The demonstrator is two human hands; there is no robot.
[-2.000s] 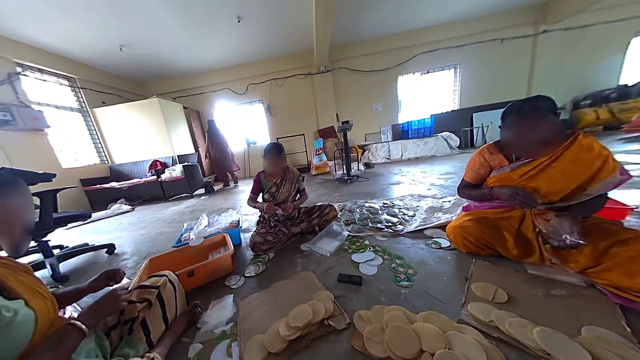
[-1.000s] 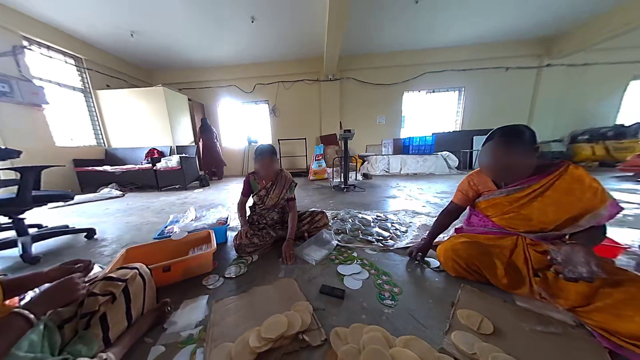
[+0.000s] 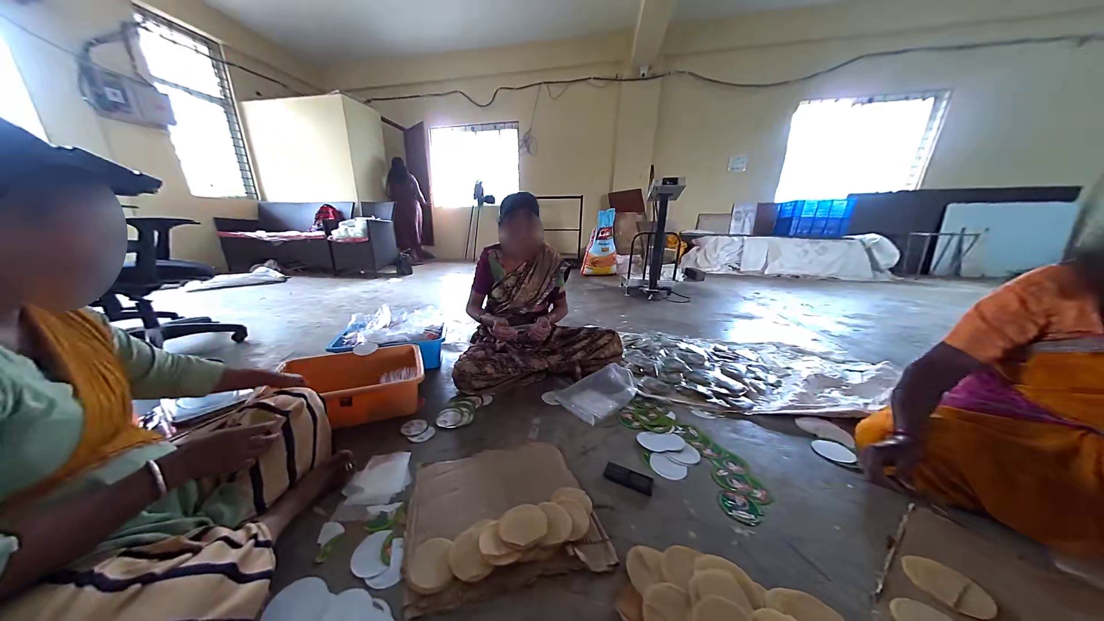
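Observation:
Neither my left hand nor my right hand shows in the head view. Nearest the camera, thin round tan discs (image 3: pixel 716 586) overlap in a pile at the bottom centre. More tan discs (image 3: pixel 522 526) lie in overlapping rows on a flattened cardboard sheet (image 3: pixel 492 466). White round discs (image 3: pixel 662 442) and green printed round labels (image 3: pixel 735 483) are spread on the floor beyond. A small black block (image 3: pixel 628 478) rests between them and the cardboard. A clear plastic bag (image 3: pixel 597 392) lies farther back. At lower right, tan discs (image 3: pixel 949 586) lie on another cardboard sheet (image 3: pixel 936 539).
One person sits at left beside an orange crate (image 3: pixel 375 388), one opposite, and one at right with a hand near the floor. A blue tub (image 3: pixel 431 345) with plastic bags stands behind the crate. Many flat packets (image 3: pixel 733 366) cover a sheet. A platform scale (image 3: pixel 660 233) stands farther back.
The view has swung between frames. The person opposite, whose one hand was down by the floor a second ago, now has both hands together at the lap.

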